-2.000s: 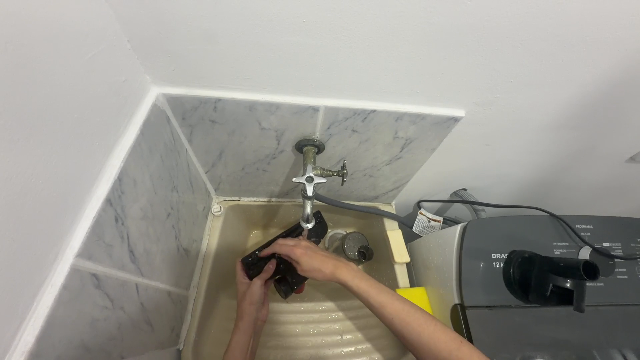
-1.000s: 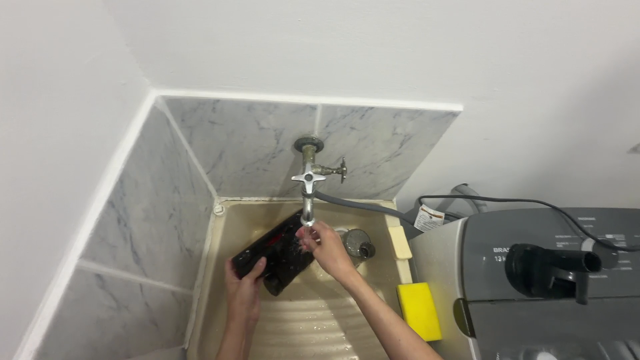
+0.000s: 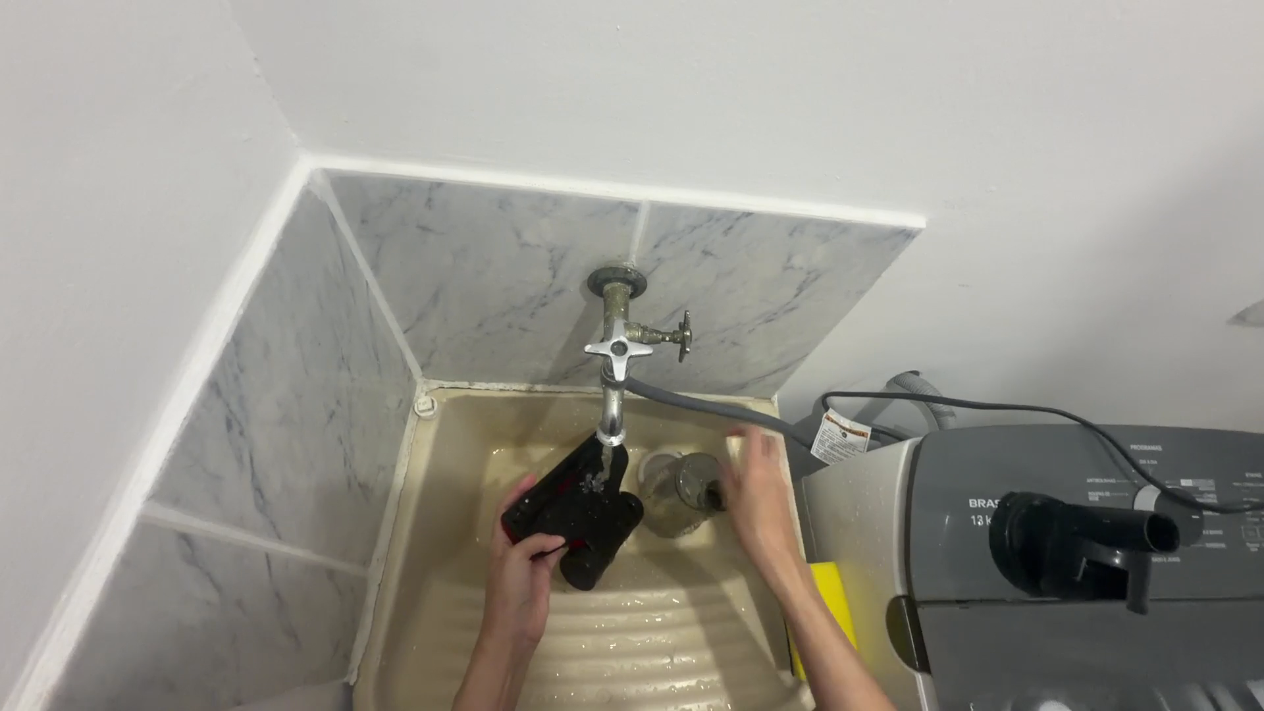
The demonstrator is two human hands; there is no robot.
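Note:
My left hand (image 3: 523,573) holds a black plastic part (image 3: 573,513) with red bits, wide and with rounded ends, under the spout of a chrome faucet (image 3: 612,395). Water runs from the spout onto it. My right hand (image 3: 755,484) is at the right rim of the beige laundry sink (image 3: 716,632), on or beside a pale bar-like block there; its fingers are blurred, so I cannot tell whether they grip it. Between the hands, a clear, cup-like container (image 3: 676,499) with a dark spout lies in the basin.
A grey washing machine (image 3: 1017,652) stands right of the sink, bearing a black plastic part with a tube (image 3: 1076,548) and a dark cable (image 3: 987,403). A yellow sponge or cloth (image 3: 832,602) is between sink and machine. A grey hose (image 3: 701,403) runs from the faucet. Marble-look tiles line the walls.
My right hand has left the black part and the spout and moved right to the sink's rim. My left hand still holds the part, now under running water.

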